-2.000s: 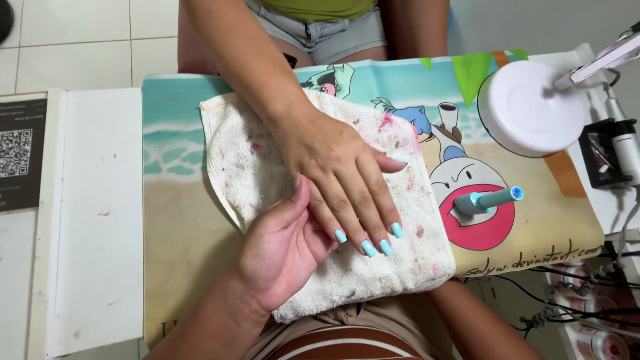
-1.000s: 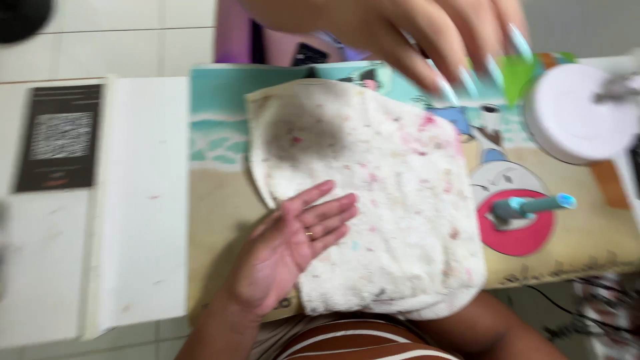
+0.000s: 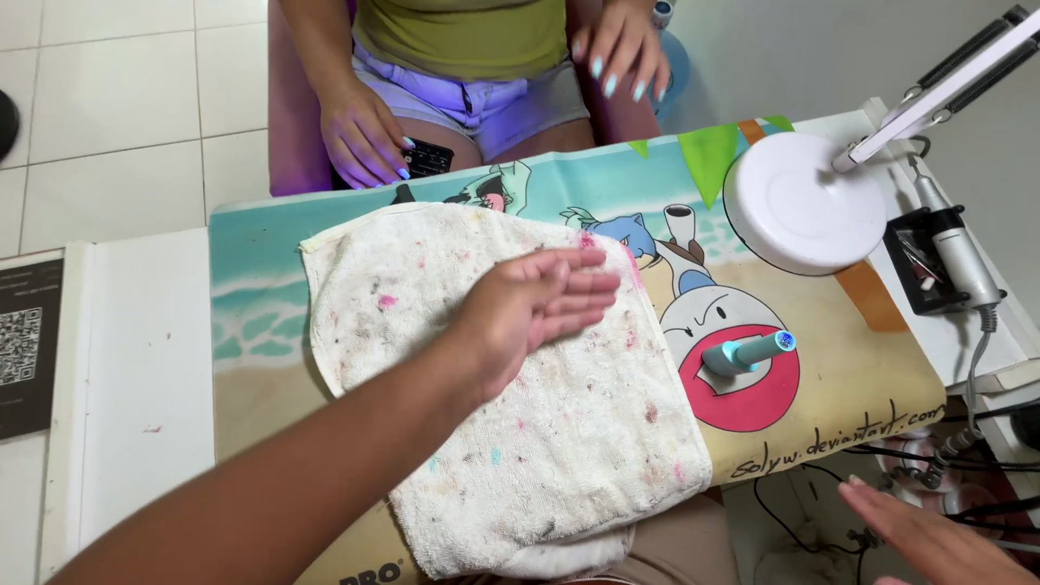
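Note:
My left hand (image 3: 540, 305) is over the stained white towel (image 3: 569, 455), empty, its fingers extended to the right and slightly apart. At the lower right edge of the view my right hand (image 3: 934, 532) is partly in sight beyond the mat's near edge; it holds nothing that shows, and its fingertips point up and left. A light-blue nail polish bottle (image 3: 747, 353) stands to the right of the towel on the printed mat (image 3: 845, 366). Across the table a person sits with one hand (image 3: 366, 134) by a black phone (image 3: 428, 159) and the other hand (image 3: 626, 53) raised, both with light-blue nails.
A white round lamp base (image 3: 804, 203) with a jointed arm stands at the right back. Beside it a silver nail drill handpiece (image 3: 963, 252) rests on a black holder (image 3: 918, 260). Cables (image 3: 894, 455) hang below the right edge. A dark card with a printed code (image 3: 28, 349) lies at left.
The other person's hand, two seconds ago on the towel with my left hand against it, has withdrawn across the table. My left hand has moved right over the towel. My right hand has come into view.

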